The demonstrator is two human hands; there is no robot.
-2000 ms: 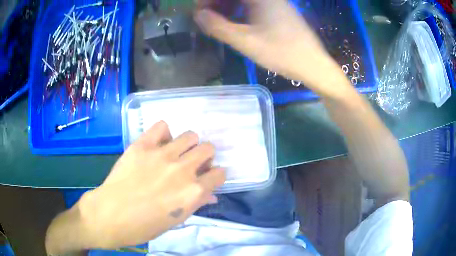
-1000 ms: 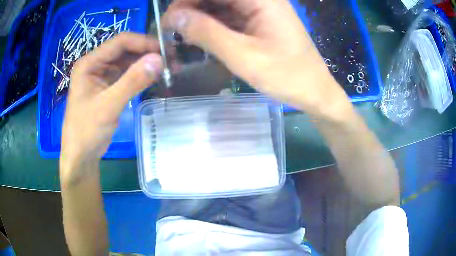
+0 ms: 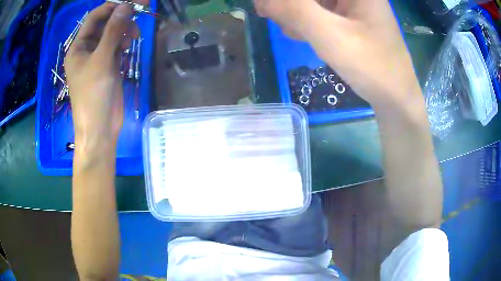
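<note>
My left hand is over the upper part of the left blue tray, its fingertips closed on a thin wired piece with a silvery length and a red end. My right hand is at the top, over the left edge of the right blue tray; its fingertips are cut off or blurred, so I cannot tell what it holds. The metal fixture with a round seat stands between the trays. The clear plastic tub, with glaring white pieces in it, lies in front of the fixture.
Silvery rings lie in the right tray. Other long thin pieces lie in the left tray. A brownish base plate is under the fixture. A crumpled clear bag and a pale plastic tub are at far right.
My left hand has moved up and left with the wired piece, away from the fixture. My right hand has moved up and right to the right tray, uncovering the fixture.
</note>
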